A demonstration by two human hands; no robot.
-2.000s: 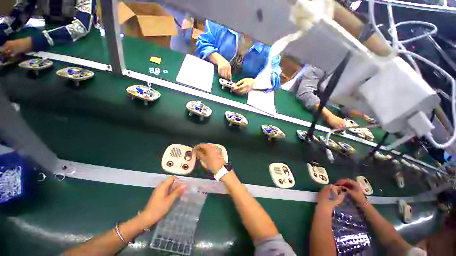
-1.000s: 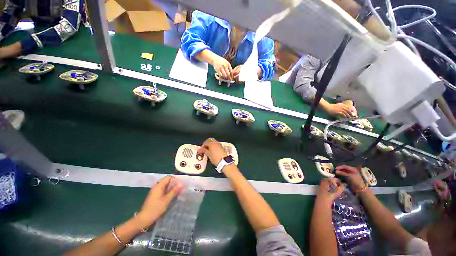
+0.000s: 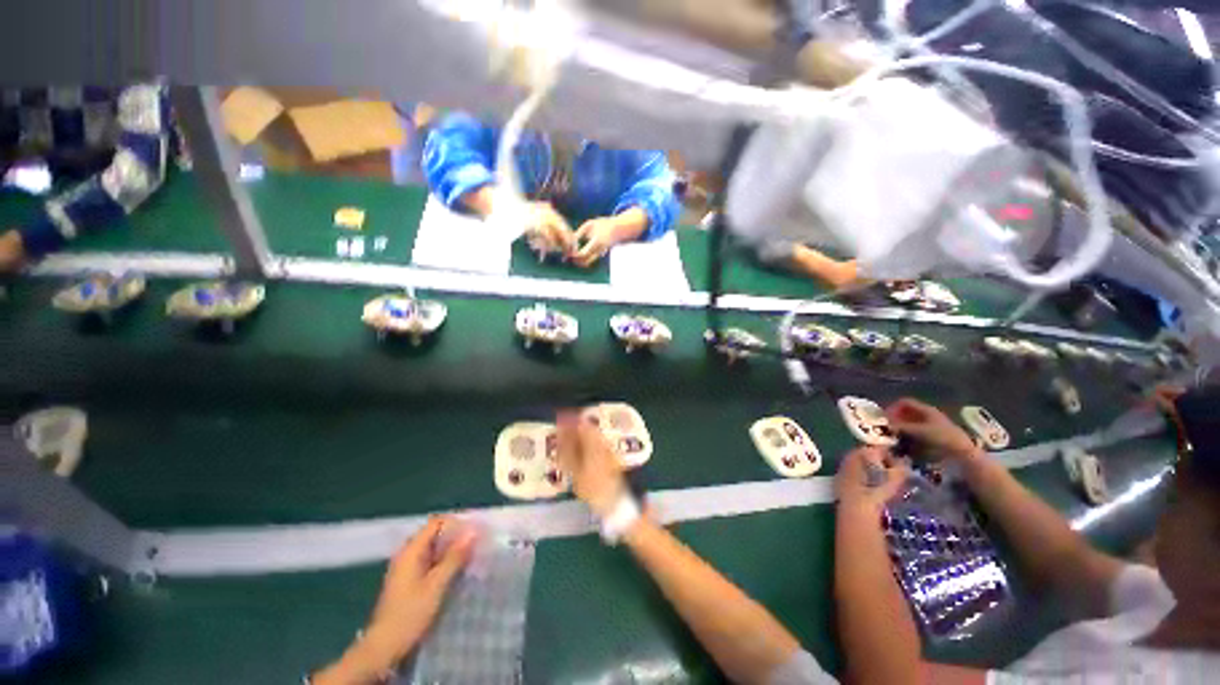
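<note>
Two cream covers lie side by side on the belt in front of me, a left cover (image 3: pixel 518 459) and a right cover (image 3: pixel 626 435). My right hand (image 3: pixel 589 462) is over the inner edges of both, blurred, and hides part of them. Whether its fingers hold a small piece cannot be told. My left hand (image 3: pixel 426 575) pinches the top corner of a translucent grey gridded sheet (image 3: pixel 479 616), which lies on the green near-side worktop.
More covers (image 3: pixel 784 446) lie along the near belt side, one at far left (image 3: pixel 54 439). Wired housing halves (image 3: pixel 404 316) form the far row. A right-hand neighbour holds a shiny dark part sheet (image 3: pixel 943 555). A blue bin (image 3: pixel 34 602) is at left. White adapter (image 3: pixel 870 174) hangs overhead.
The view has tilted and shifted. The covers before me have moved slightly right in the picture. My right hand has stayed at the covers; my left hand still holds the sheet.
</note>
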